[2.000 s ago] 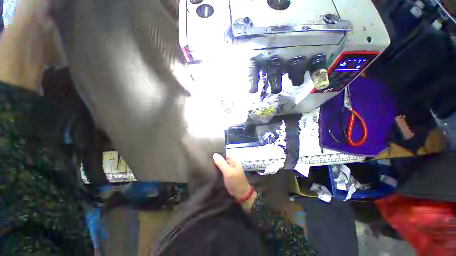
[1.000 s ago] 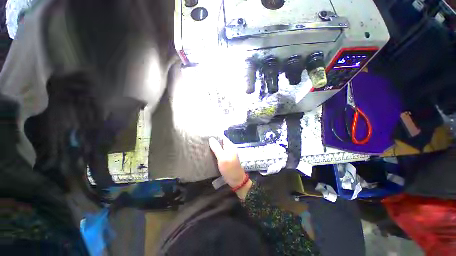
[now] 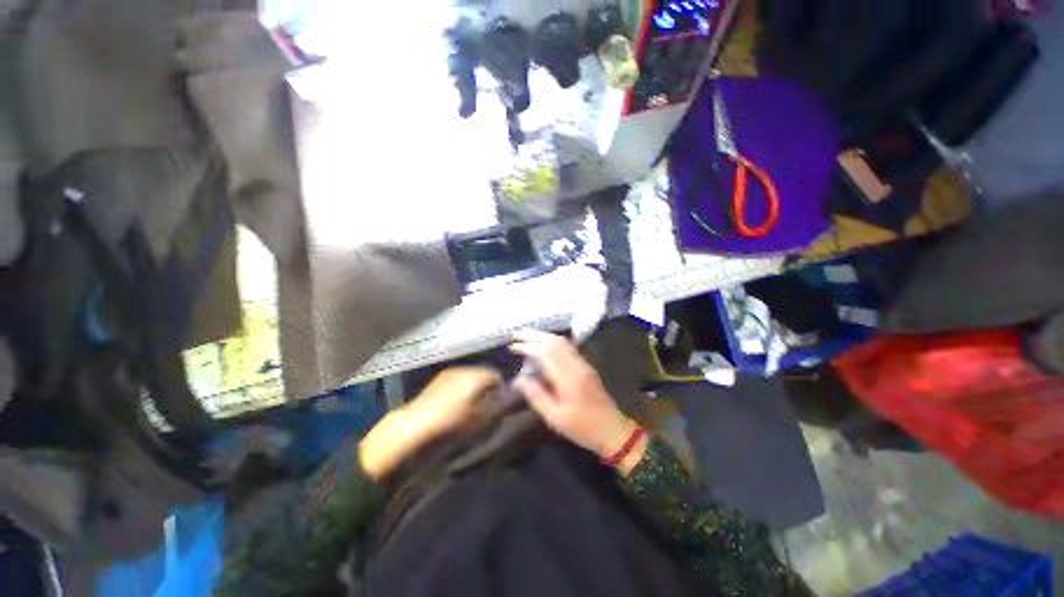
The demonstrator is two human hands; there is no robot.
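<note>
My left hand (image 3: 434, 414) and my right hand (image 3: 572, 394) are close together at the table's front edge, over my lap. The fingertips of both hold dark cloth (image 3: 467, 461) that lies across my lap. A small pale piece shows at the fingertips; it is too blurred to tell what it is. A grey-brown garment piece (image 3: 362, 297) lies on the machine table under the glare, apart from my hands. The white overlock machine (image 3: 653, 128) stands behind; its needle area is washed out.
Red-handled scissors (image 3: 754, 192) lie on a purple cloth (image 3: 805, 140) to the right. A blue bin (image 3: 747, 332) with white scraps and a red bag (image 3: 968, 402) are below right. A grey-brown and dark cloth pile (image 3: 105, 245) covers the left. A blue crate (image 3: 974, 571) is lower right.
The view has shifted. My left hand has come in from the left to beside my right hand. My right hand has left the garment piece on the table and moved to the dark cloth at the lap.
</note>
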